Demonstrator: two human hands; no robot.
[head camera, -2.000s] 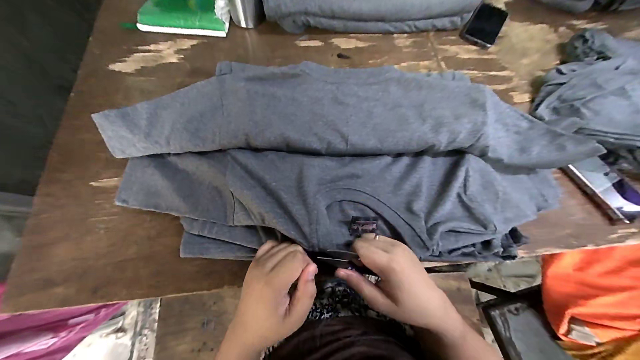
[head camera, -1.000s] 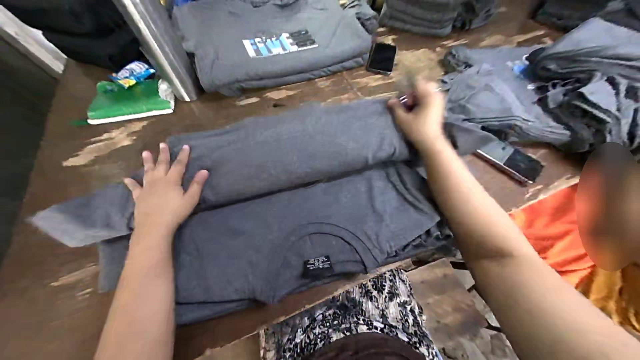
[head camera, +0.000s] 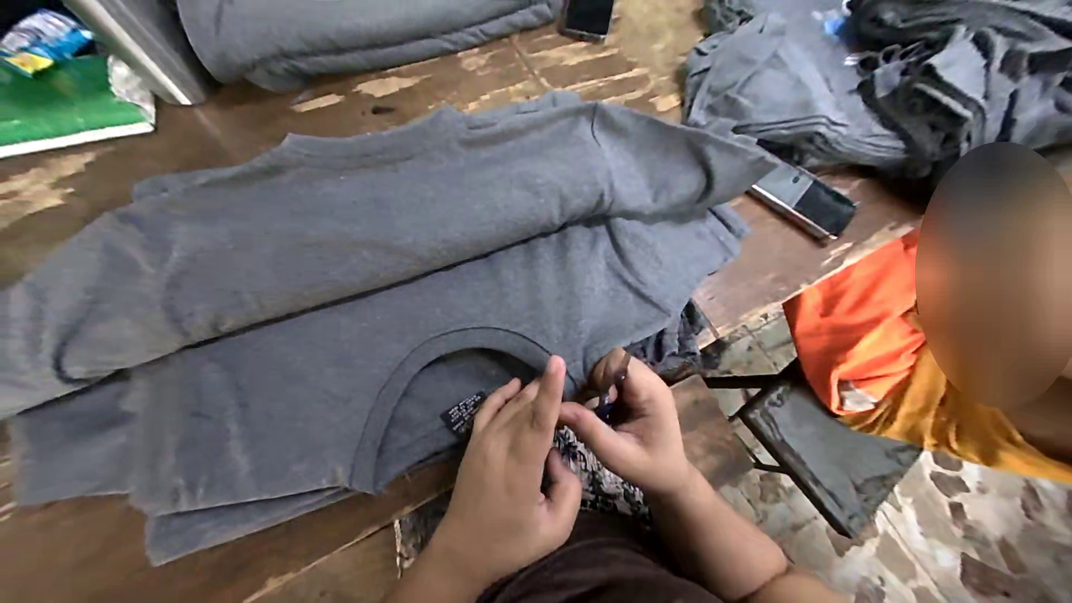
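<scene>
Grey T-shirts lie stacked on the wooden table, the top T-shirt (head camera: 276, 385) with its round collar facing me and a dark neck label (head camera: 462, 412) that bears writing. Another grey shirt (head camera: 377, 209) is folded across its far half. My left hand (head camera: 519, 469) is at the collar's near right side, fingers extended over the cloth's edge; whether it pinches any cloth is hidden. Close beside it on the right, my right hand (head camera: 636, 423) is curled round a small dark tool (head camera: 613, 394), perhaps thread snips. The tool's tip is hidden.
Behind lie a folded grey garment pile (head camera: 368, 42), a phone (head camera: 588, 17), a metal post (head camera: 142, 50) and a green packet (head camera: 67, 105). At right are heaped grey garments (head camera: 796, 92), another phone-like device (head camera: 804, 199), a stool (head camera: 829, 452) and a seated person in orange (head camera: 863, 310).
Both hands have come off the folded shirt at the back and are now together at the collar's near edge. The dark tool has come along in my right hand. The view has moved closer.
</scene>
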